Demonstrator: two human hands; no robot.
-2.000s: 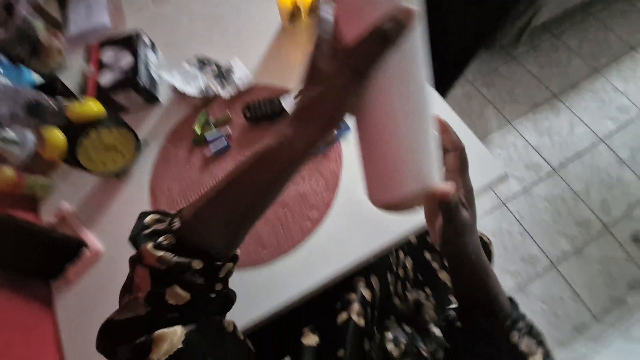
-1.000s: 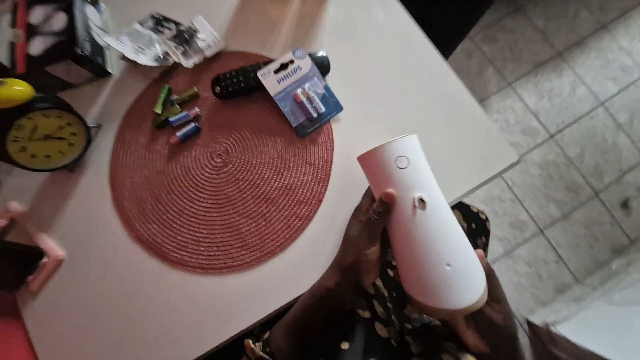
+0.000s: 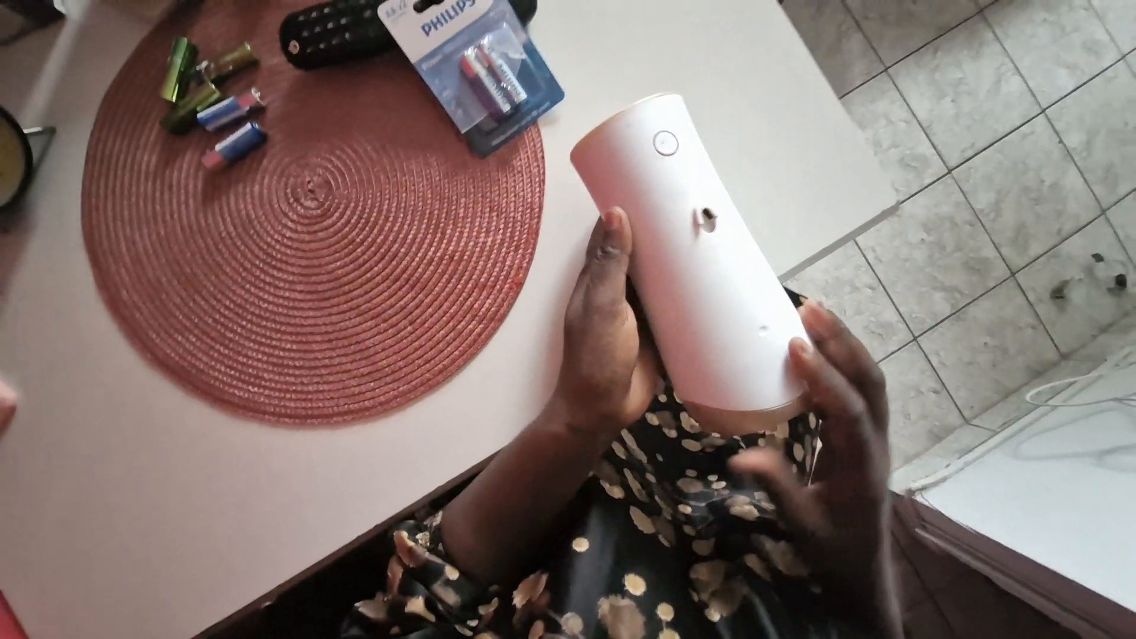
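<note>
A white flared plastic device, with a round button, a keyhole slot and a gold-toned rim at its wide end, is tilted above my lap. My left hand holds its left side, the thumb lying along the shell. At the lower right, my right hand touches the shell near the wide end with its fingertips, thumb spread away below. On the woven red round placemat lie several loose batteries. A Philips battery blister pack rests partly over a black remote control at the mat's upper edge.
The white table ends in a corner right of the device, beside the tiled floor. Part of a clock shows at the left edge. A white surface with a thin cable stands at the lower right.
Two seconds ago the device was held upright over the table edge; it now leans lower, its slotted side showing. Since one second ago my right thumb has come off the wide end. The view has moved closer.
</note>
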